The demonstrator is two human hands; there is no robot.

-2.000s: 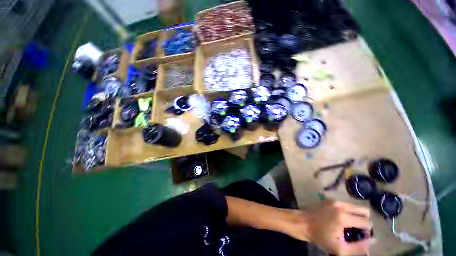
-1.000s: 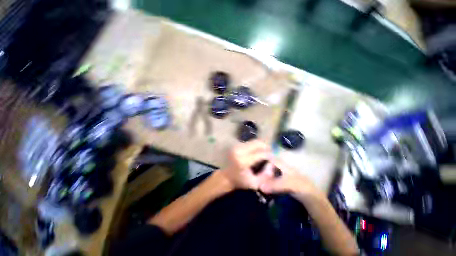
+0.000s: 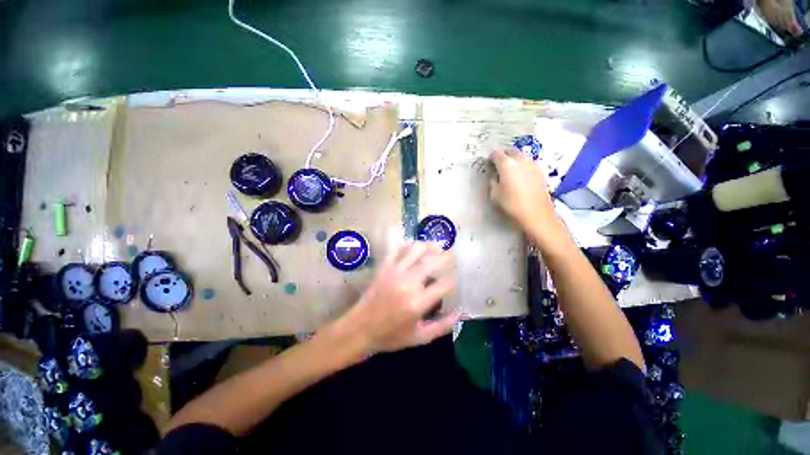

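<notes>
My left hand is curled at the bench's front edge around a small dark part, mostly hidden by the fingers. My right hand reaches over the bench, fingertips down by tiny scattered bits; whether it pinches one cannot be told. A black end cap lies just beyond my left hand. Another cap lies to its left. Three more black caps stand grouped farther left, one of them beside a white cable.
Open dark-handled pliers and a thin pale tool lie left. Grey round plates and green pieces are at far left. A pale device with a blue flap stands right. The green conveyor runs behind.
The view has swung to the right and steadied. My hands, together a second ago, are now apart: the right has reached forward over the bench, the left stays near the front edge.
</notes>
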